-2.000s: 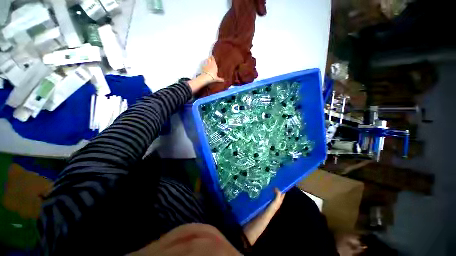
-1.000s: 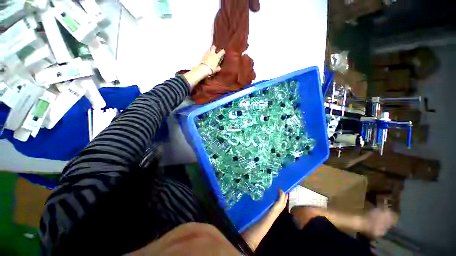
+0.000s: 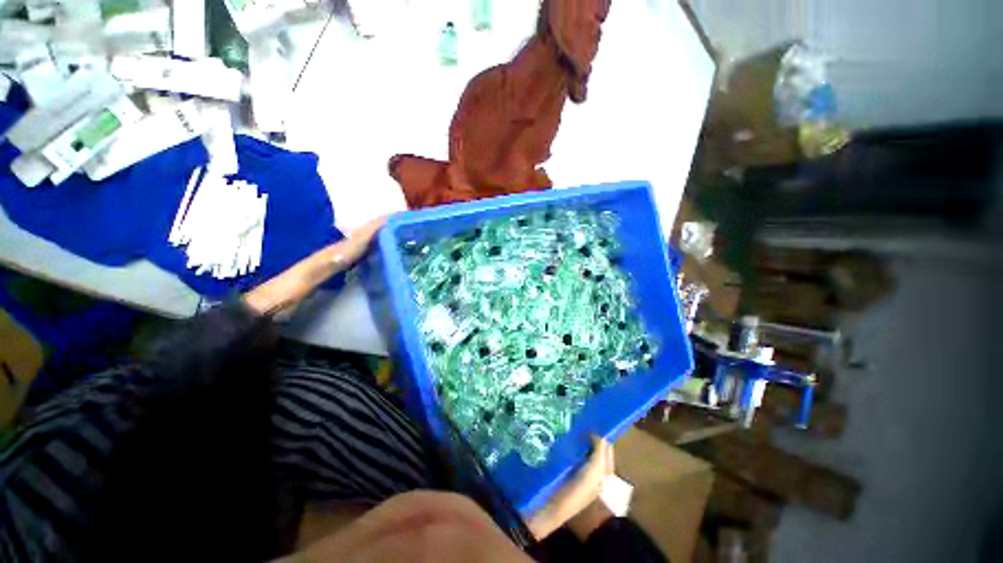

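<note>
A blue plastic crate [image 3: 658, 275] is tilted in front of me, its near end free of the table. It holds a heap of small clear greenish bottles [image 3: 517, 319] with black tips. My left hand [image 3: 350, 251] is at the crate's upper left corner, its fingertips hidden by the crate. My right hand [image 3: 583, 484] grips the crate's lower rim, thumb on the edge. A red-brown cloth [image 3: 500, 127] lies crumpled on the white table just beyond the crate.
White-green cartons [image 3: 94, 132] lie heaped at upper left. White strips [image 3: 226, 225] are fanned on a blue cloth [image 3: 288, 187]. Small bottles [image 3: 448, 44] stand or lie near the red-brown cloth. Blue-and-metal equipment [image 3: 748, 374] and a brown box [image 3: 665, 478] are at right.
My left hand has let go of the red-brown cloth and moved down to the crate's corner. The crate appears slightly lower and further left. The other person's arm at lower right is gone from view.
</note>
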